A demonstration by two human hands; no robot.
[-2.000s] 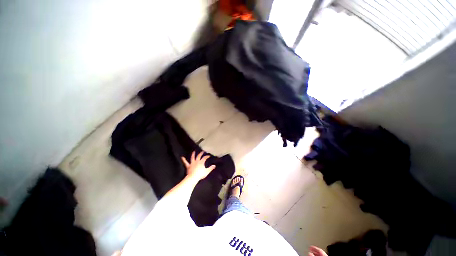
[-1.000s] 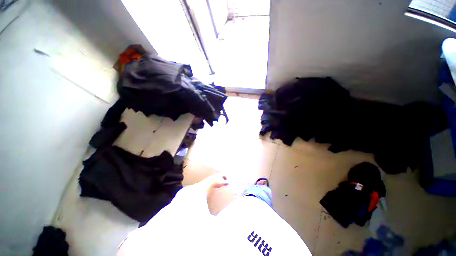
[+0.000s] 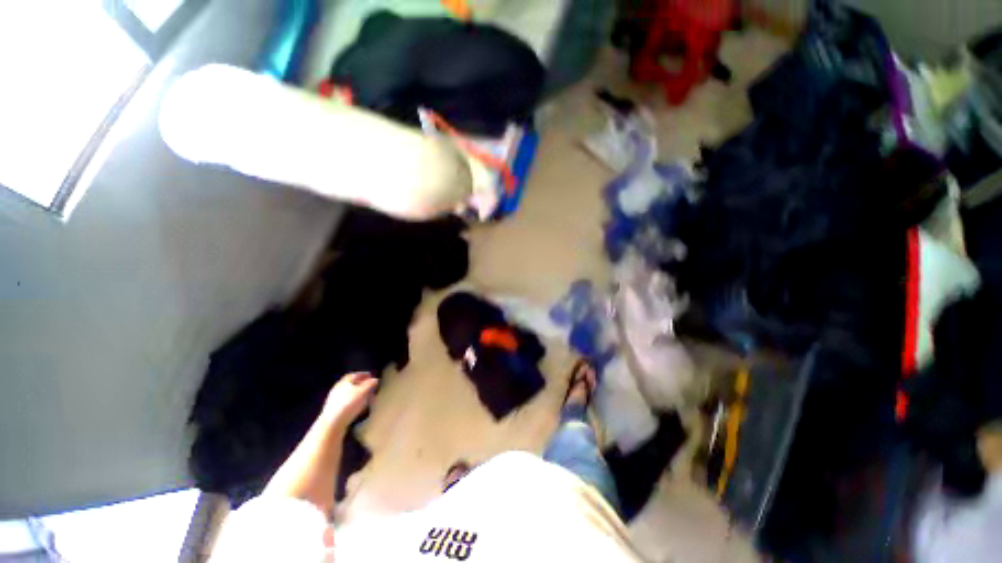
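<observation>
My left hand is at the lower left, blurred, over the edge of a long black cloth heap on the floor by the wall. Nothing shows in it, but its fingers are too blurred to read. A small black bundle with an orange strip lies on the floor ahead of my feet. The cream padded pressing arm juts across the upper left. A black pile lies on the table behind it. My right hand is not in view.
White and blue offcuts lie on the floor at centre. A large black heap fills the right side. A red stool stands at the top. A dark crate-like box with a yellow strip is at the lower right.
My view has swung right, from the doorway and laid-out panels to the pressing arm and offcuts. My left hand has left the panel it touched two seconds ago.
</observation>
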